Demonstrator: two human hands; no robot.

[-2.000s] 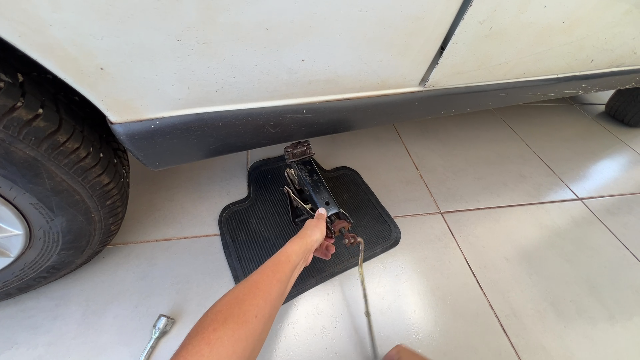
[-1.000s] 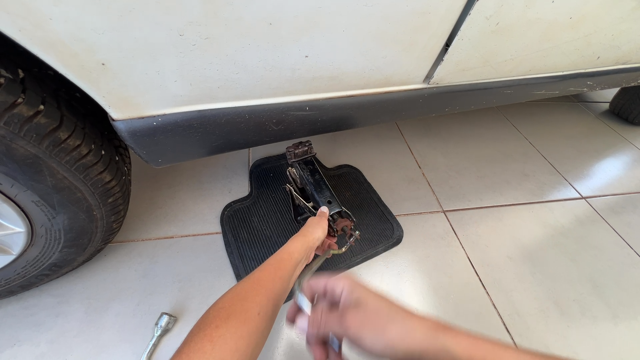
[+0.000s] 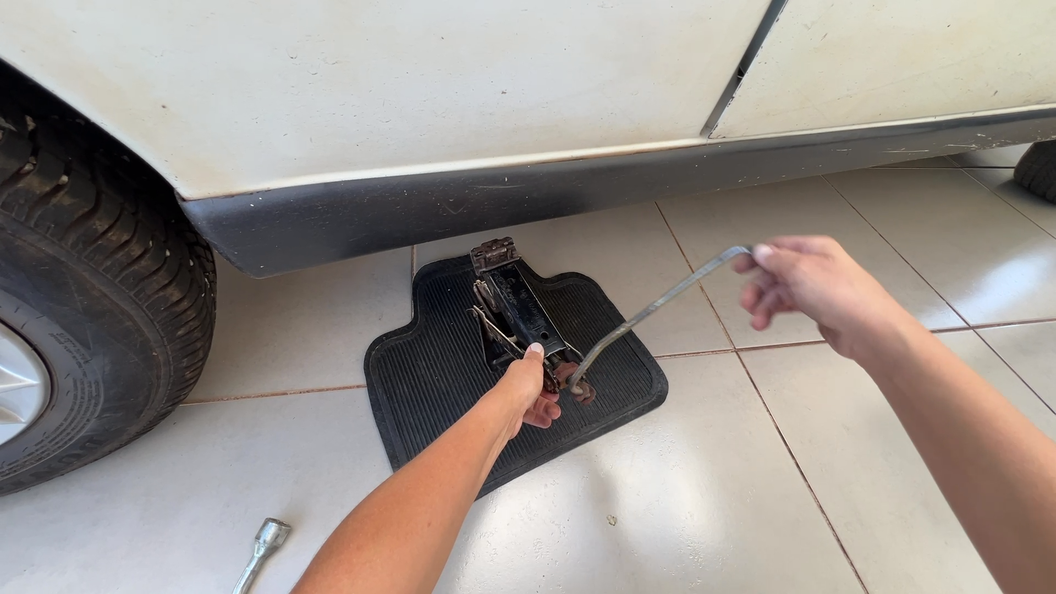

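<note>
A dark metal car jack point(image 3: 524, 309) stands tilted on a black ribbed rubber car mat point(image 3: 437, 396), its rusty head close to the car's dark sill. My left hand point(image 3: 532, 388) grips the near end of the jack, thumb on top. A bent metal crank rod point(image 3: 660, 301) is hooked at the jack's rusty screw end and slants up to the right. The fingers of my right hand point(image 3: 796, 285) hold the rod's far bent end, out past the mat's right side.
Above the mat runs the dark sill point(image 3: 396, 210) of a white car. A tyre point(image 3: 99, 272) stands at the left, another point(image 3: 1038, 169) at the far right. A socket wrench point(image 3: 268, 540) lies on the tiled floor point(image 3: 289, 462) at the lower left.
My right hand has moved up and to the right, and the crank rod has swung from pointing down towards the front to slanting up right. My left hand stays on the jack.
</note>
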